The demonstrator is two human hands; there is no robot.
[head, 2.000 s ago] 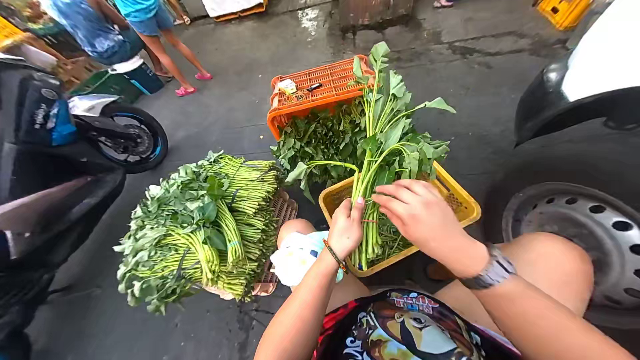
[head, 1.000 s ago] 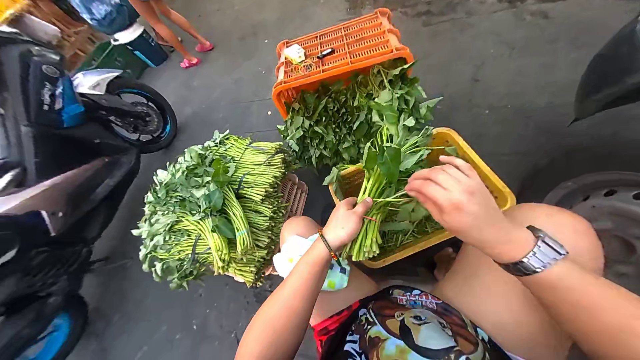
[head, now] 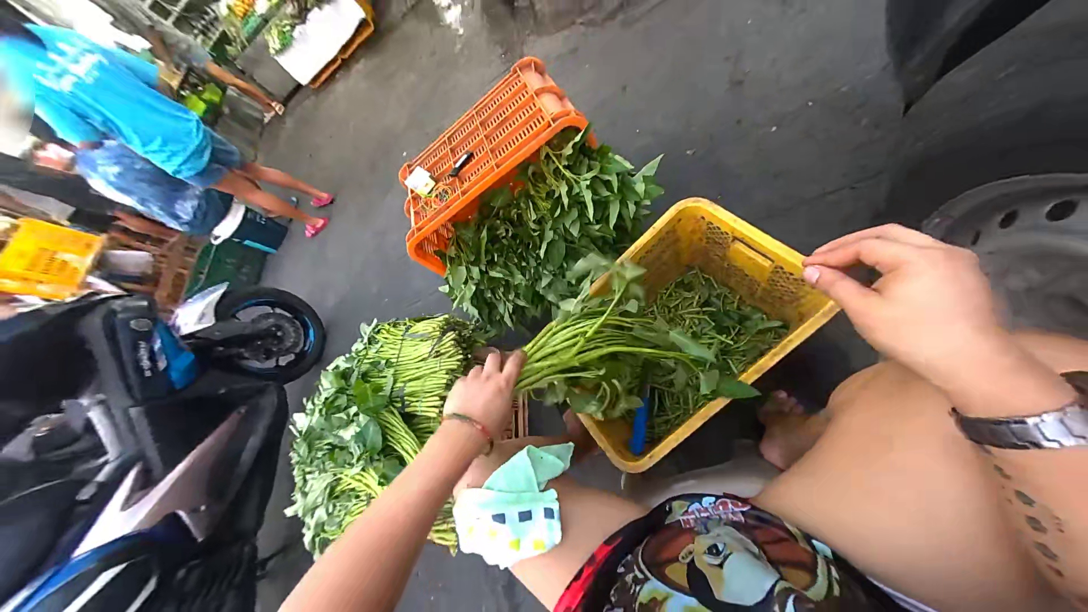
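My left hand (head: 484,395) grips the stems of a bunch of leafy greens (head: 595,344), whose leaves reach out over a yellow plastic crate (head: 769,255). My right hand (head: 901,293) is raised above the crate's right rim, thumb close to the fingertips; whether it pinches something thin I cannot tell. Loose cut stems and leaves (head: 705,319) lie inside the crate, along with a blue object (head: 639,423) by its near wall. Left of my left hand, tied bundles of greens (head: 374,408) are piled up. More greens (head: 544,229) stick out of an orange plastic crate (head: 501,127).
A black lighter-like object (head: 461,164) and rubber bands (head: 435,199) lie on the orange crate. A patterned cloth (head: 514,510) rests on my leg. A motorcycle (head: 153,408) stands at left, a vehicle wheel (head: 1020,229) at right. A person in a blue shirt (head: 127,93) is at upper left.
The bunch, upright between both hands before, now lies sideways in my left hand, which has moved toward the piled bundles. My right hand has moved away to the right. The view has shifted.
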